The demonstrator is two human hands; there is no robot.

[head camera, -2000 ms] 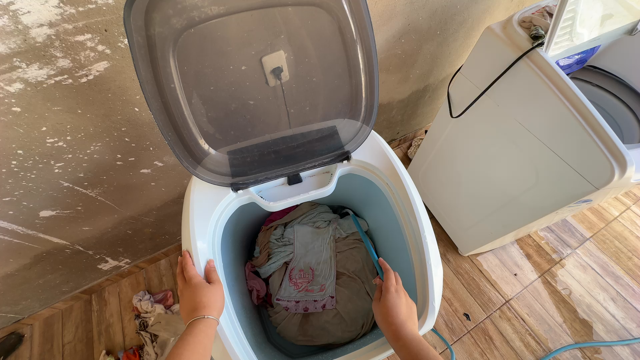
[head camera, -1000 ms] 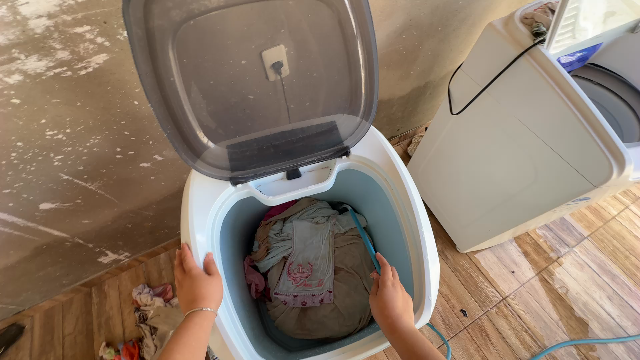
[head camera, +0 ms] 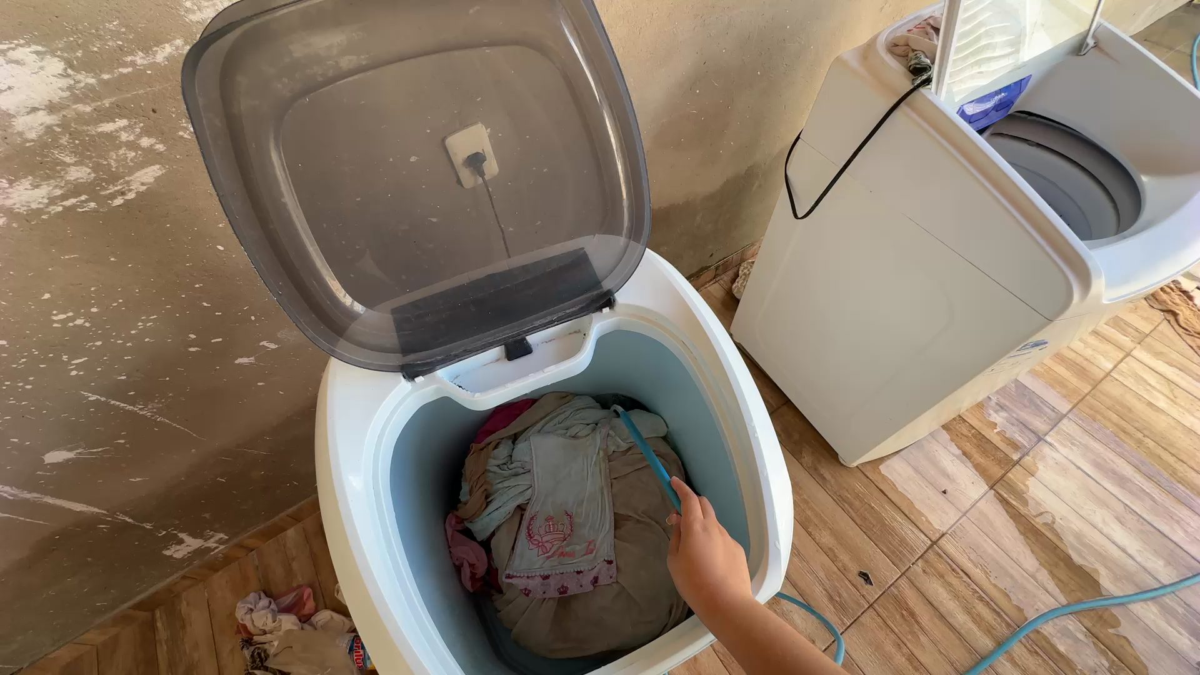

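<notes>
My right hand (head camera: 708,553) grips a blue hose (head camera: 647,452) inside the tub of a white washing machine (head camera: 352,525). The hose end lies over the back right of the laundry. My left hand is out of view. In the blue tub lies a heap of clothes: a pale embroidered cloth (head camera: 567,497) on top of brown fabric (head camera: 647,581), with pink cloth (head camera: 466,553) at the left. The smoky see-through lid (head camera: 412,159) stands raised at the back.
A second white washing machine (head camera: 900,272) with a dangling black cord (head camera: 844,169) stands at the right. Loose clothes (head camera: 300,628) lie on the floor at the lower left. More blue hose (head camera: 1078,609) runs over the wet tiles. A plugged wall socket (head camera: 472,155) shows through the lid.
My left hand, on or beside the left rim in both earlier frames, has left the view. My right hand still holds the hose over the laundry.
</notes>
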